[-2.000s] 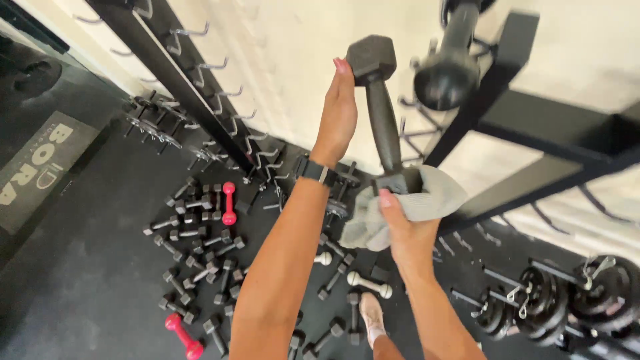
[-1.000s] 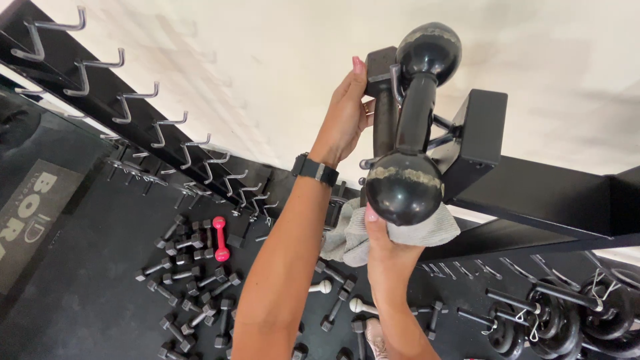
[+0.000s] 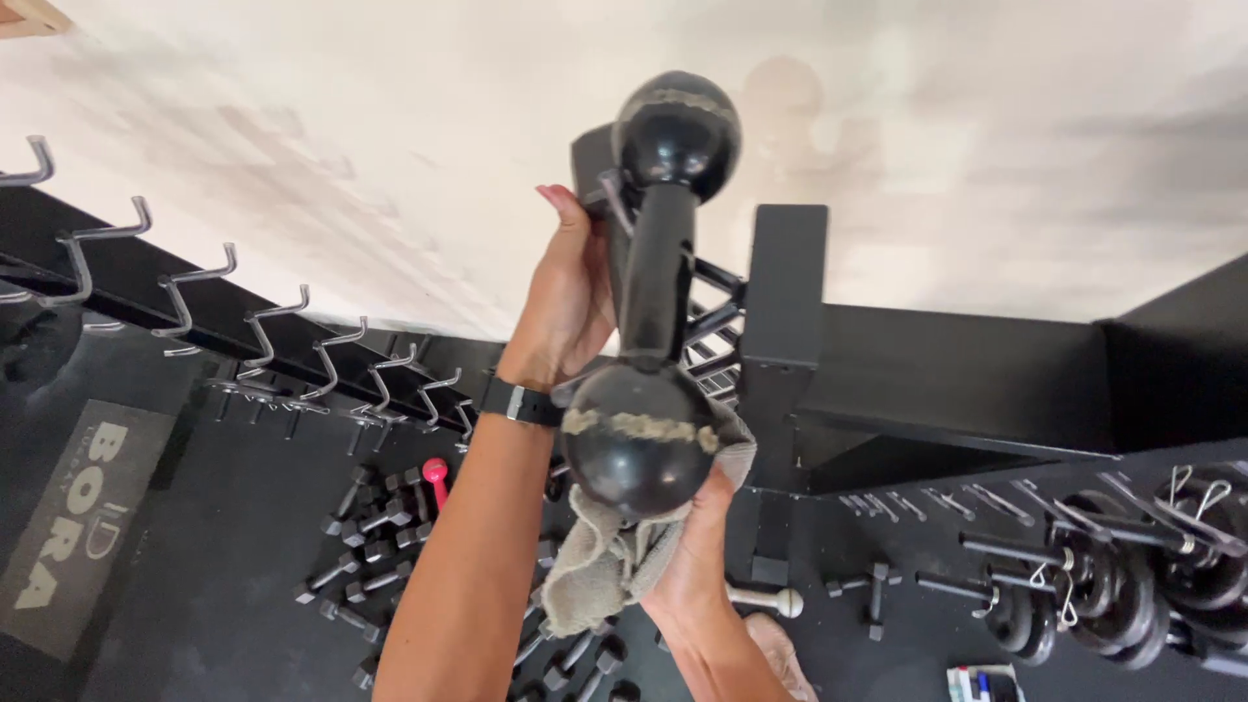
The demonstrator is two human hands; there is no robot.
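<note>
A black round-headed dumbbell [image 3: 658,273] rests on the hooks of the dumbbell rack's upright [image 3: 788,283], close to the camera. Behind it is a dark hex dumbbell [image 3: 592,166], largely hidden. My left hand [image 3: 570,283], with a black watch on the wrist, is closed around the hex dumbbell's upper part. Below, my right hand [image 3: 697,556] grips a grey cloth [image 3: 609,565] at the lower end, where the round head covers the hex dumbbell and most of the fingers.
Another rack bar with metal hooks [image 3: 195,283] runs along the left. Many hex dumbbells [image 3: 380,522] and a pink dumbbell [image 3: 436,478] lie on the black floor. Weight plates [image 3: 1111,585] hang at the right. A white dumbbell [image 3: 770,597] lies near my foot [image 3: 780,653].
The hex dumbbell, held beside the rack two seconds ago, is now behind the round-headed dumbbell, with both hands still at it. The view has shifted considerably.
</note>
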